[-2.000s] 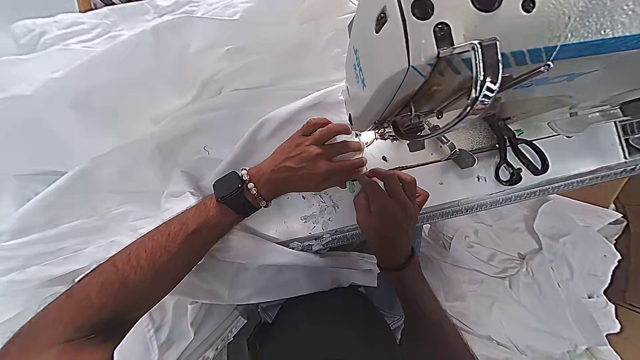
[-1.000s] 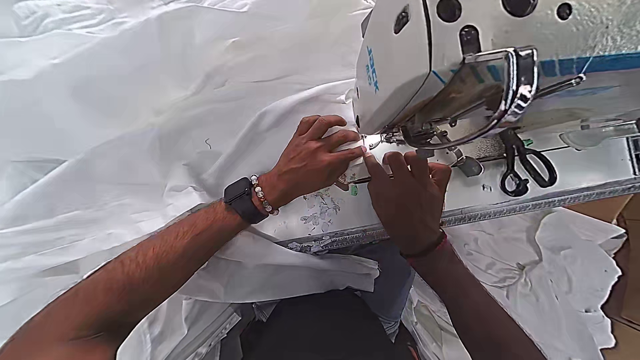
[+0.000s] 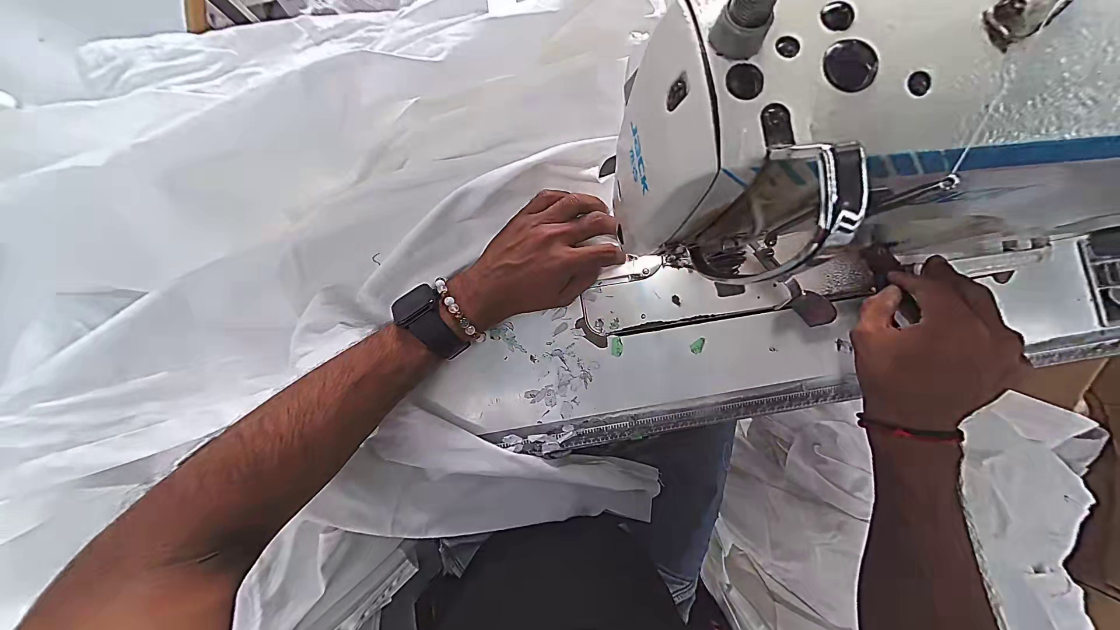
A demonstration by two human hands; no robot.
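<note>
My left hand [image 3: 547, 258], with a dark watch and bead bracelet at its wrist, grips the edge of white fabric [image 3: 490, 197] just left of the needle area of a white Jack sewing machine [image 3: 669, 131]. The fingertips lie close to the presser foot [image 3: 646, 267], and the pinched edge is mostly hidden by them. At the right, my right hand [image 3: 936, 337] closes its fingers on the black-handled scissors [image 3: 908, 306] lying on the machine bed; the blades are mostly hidden.
White fabric spreads over the left side and hangs below the bed. A measuring tape [image 3: 744, 409] runs along the bed's front edge [image 3: 787, 385]. Small scraps and green marks dot the bed. More white cloth [image 3: 796, 499] lies at lower right, beside brown cardboard [image 3: 1063, 381].
My right hand has left the fabric by the needle and moved right onto the scissors. My left hand stays near the needle. The view has shifted closer to the machine.
</note>
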